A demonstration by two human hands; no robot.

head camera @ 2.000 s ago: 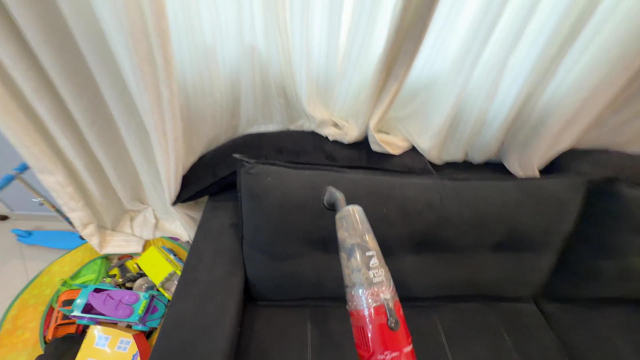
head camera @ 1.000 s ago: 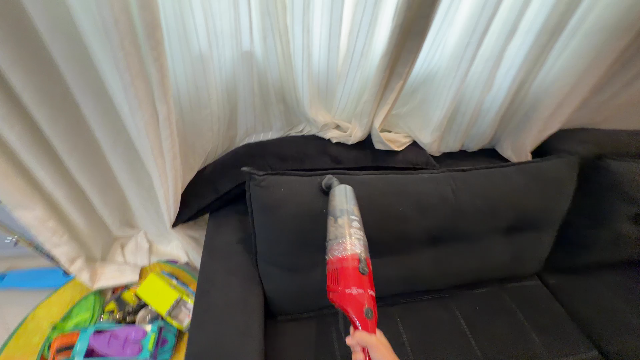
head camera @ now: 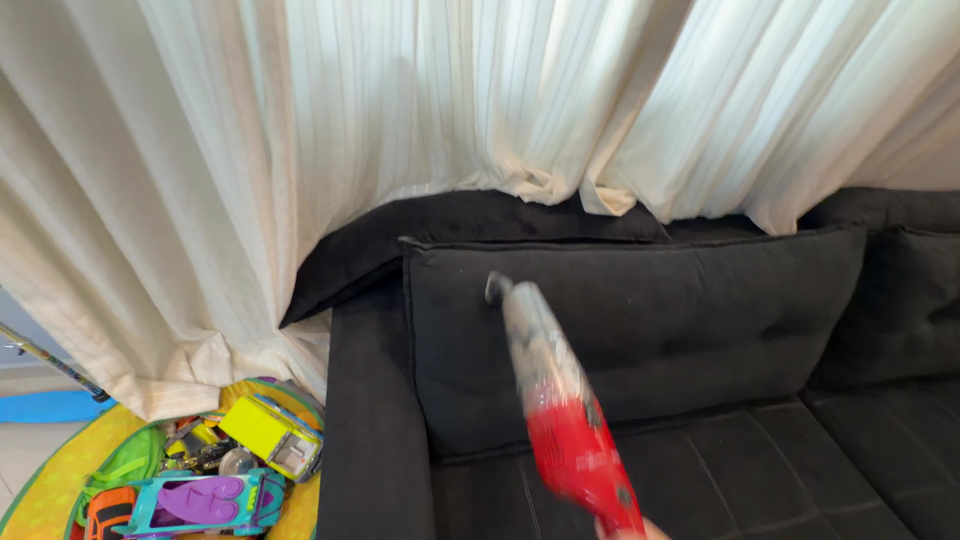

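A red handheld vacuum cleaner (head camera: 581, 450) with a clear dust chamber rises from the bottom edge, slightly blurred. Only a bit of one hand (head camera: 651, 531) shows, closed around its lower end; by its place it looks like my right hand. The dark nozzle (head camera: 496, 288) at its tip is against or just in front of the upper left part of a black sofa back cushion (head camera: 675, 315). Small pale specks dot the cushion's fabric. My left hand is out of the picture.
Cream curtains (head camera: 390, 112) hang behind the sofa, their hems resting on its back. The sofa's armrest (head camera: 367, 450) stands left of the cushion. Beyond it on the floor lie a yellow round mat or container (head camera: 45, 487) with several toys and a blue object (head camera: 52, 406).
The nozzle has moved down from near the cushion's top edge since one second ago. The hand, unseen two seconds ago, showed more fully one second ago than now.
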